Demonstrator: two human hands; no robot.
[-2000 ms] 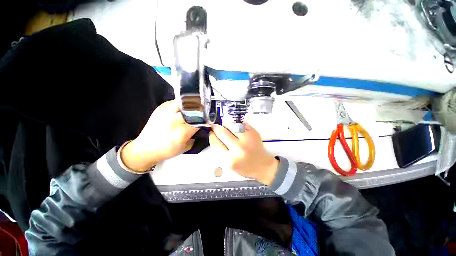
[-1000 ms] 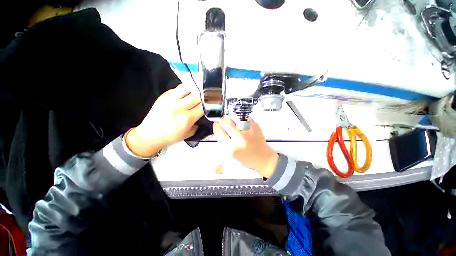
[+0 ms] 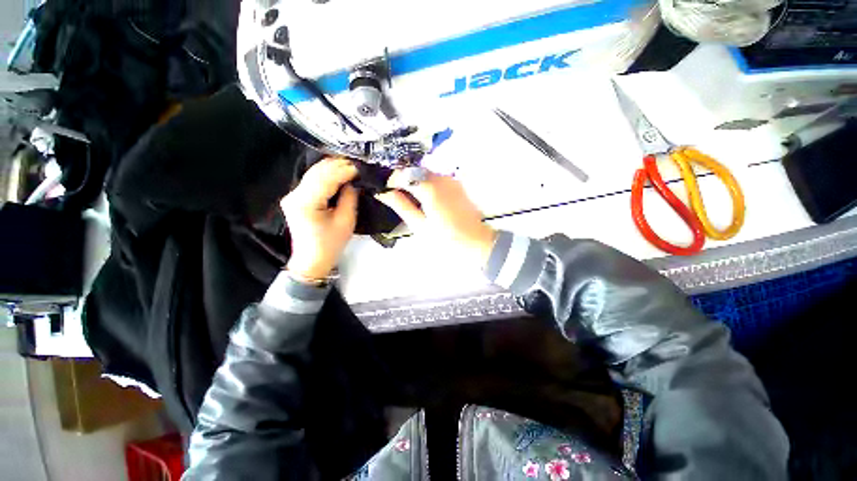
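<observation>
A black garment lies left of the white sewing machine and hangs over the table's front edge. My left hand grips its cloth just below the machine head, fingers curled. My right hand holds the right end of the cloth close to the presser foot area. A dark piece of the cloth shows between both hands. The needle and the fingertips near it are hard to make out.
Tweezers and scissors with red and orange-yellow handles lie right of my right hand. A smartphone is at the far right. A red crate stands at lower left.
The view has turned and shifted, so the JACK lettering, tweezers and left side now show more. Both hands remain at the cloth near the machine head; my left hand is now more upright.
</observation>
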